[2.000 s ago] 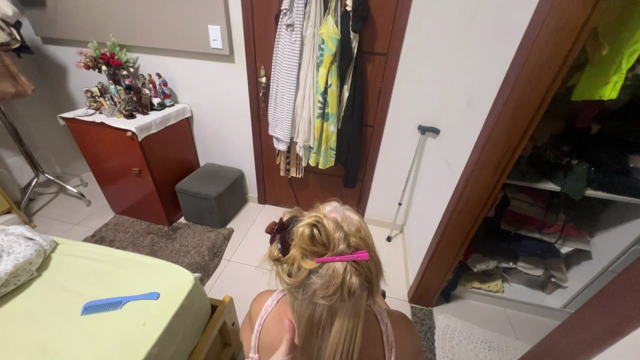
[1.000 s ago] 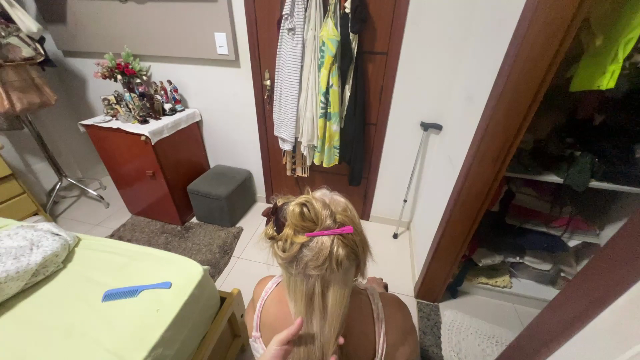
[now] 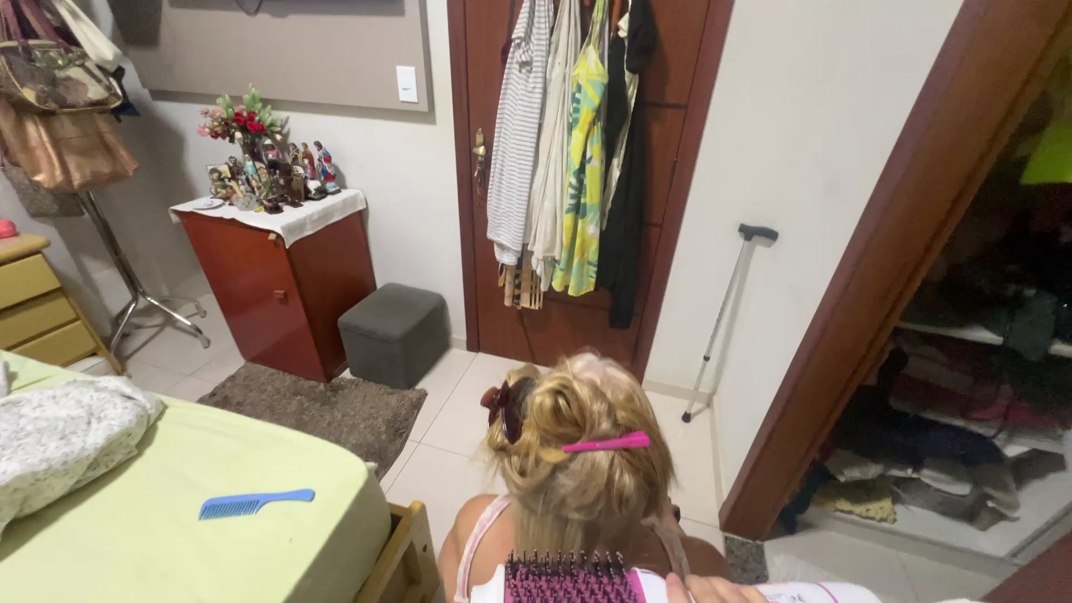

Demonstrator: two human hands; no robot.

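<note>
My right hand (image 3: 713, 590) shows at the bottom edge, its fingers around the white body of a hot-air styling brush (image 3: 574, 578). The brush lies crosswise with its pink barrel and black bristles facing up, touching or just below the lower blond hair (image 3: 557, 528) of a seated person seen from behind. A brown claw clip (image 3: 507, 409) holds hair up at the left of the head, and a pink hair clip (image 3: 607, 443) sits across the back. My left hand is out of view. A blue comb (image 3: 255, 503) lies on the bed.
The bed (image 3: 276, 461) with a green sheet stands at left. Beyond are a red-brown cabinet (image 3: 243, 293) with figurines, a grey pouf (image 3: 395, 335) and a brown rug (image 3: 314, 410). A cane (image 3: 718, 327) leans on the wall. An open closet with clothes (image 3: 946, 435) is at right.
The styling brush has come into view at the bottom, with my right hand on it. My left hand, seen earlier at the lower hair, has left the view.
</note>
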